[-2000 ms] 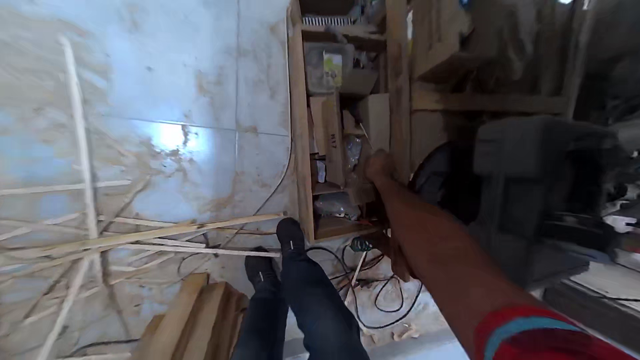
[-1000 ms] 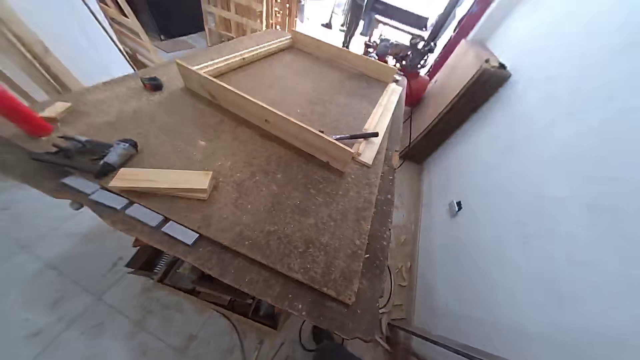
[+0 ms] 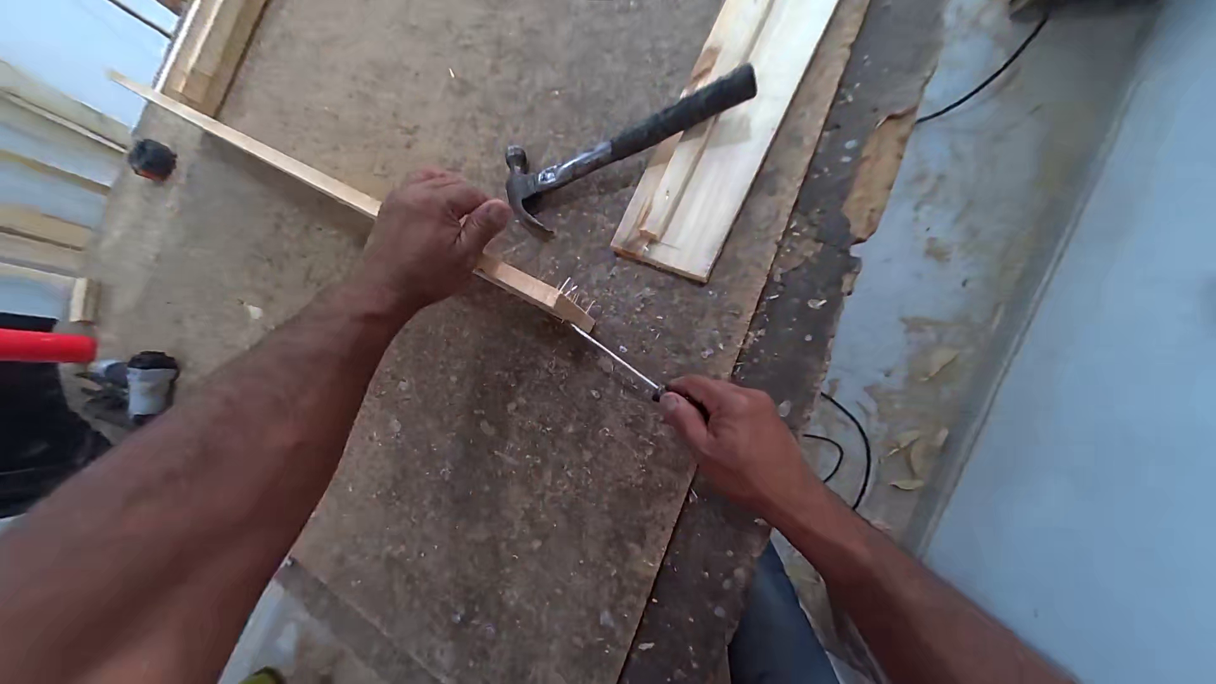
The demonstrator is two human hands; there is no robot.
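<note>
My left hand (image 3: 437, 233) grips a long, narrow wooden board (image 3: 285, 171) standing on edge on the worktable (image 3: 494, 456). Several nails lie or stick up at the board's near end. In my right hand (image 3: 727, 427) is the dark handle of a thin metal tool, probably a screwdriver (image 3: 617, 349), whose tip meets the board's end beside the nails. A claw hammer (image 3: 627, 138) lies beyond my left hand, its head on the table and its black grip over flat pale boards (image 3: 727, 152).
A small dark object (image 3: 152, 160) and a power tool (image 3: 150, 385) sit on the left. A red object (image 3: 47, 346) juts in at the left edge. Black cable (image 3: 860, 446) lies on the floor between the table and the wall (image 3: 1092, 418).
The view has moved from the shelf and floor to the worktable, and now close over it. Both hands have come into view, on the board and the thin tool; one second ago neither showed.
</note>
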